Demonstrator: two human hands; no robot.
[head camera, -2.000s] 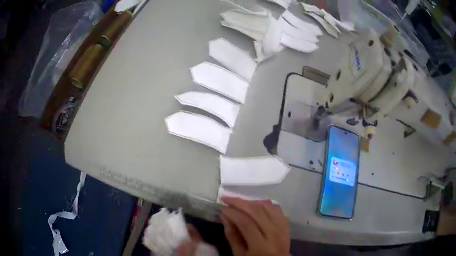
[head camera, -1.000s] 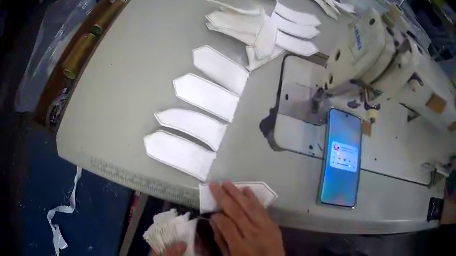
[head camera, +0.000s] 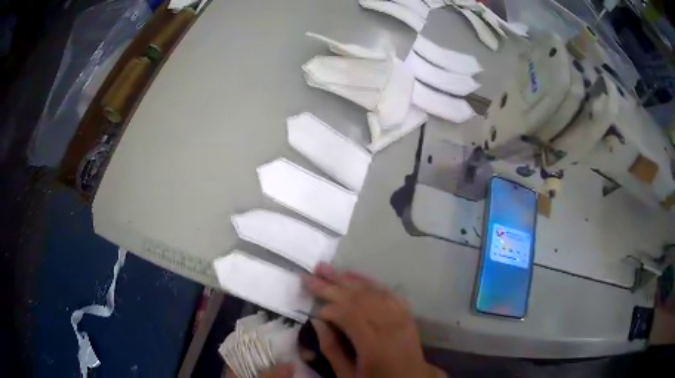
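White pointed fabric tabs (head camera: 307, 193) lie in a joined chain up the cream table, points mostly to the left. The nearest tab (head camera: 259, 284) lies at the table's front edge. My right hand (head camera: 366, 317) is at the joined end of that tab, fingertips on it; a dark object, perhaps thread snips, shows partly below the fingers. My left hand (head camera: 274, 371), mostly cut off by the bottom edge, holds a thick stack of white tabs (head camera: 252, 345) just below the table edge.
A smartphone (head camera: 508, 247) lies right of my right hand, before the sewing machine head (head camera: 544, 88). More tabs (head camera: 444, 66) lie farther up the table. A wooden tray with thread spools (head camera: 126, 88) is at left. A white strip (head camera: 100, 314) lies on the blue surface (head camera: 148, 325).
The chain has slid down toward the front edge. The tab that was under my right hand is no longer on the table there. My right hand has moved to the nearest remaining tab's joined end.
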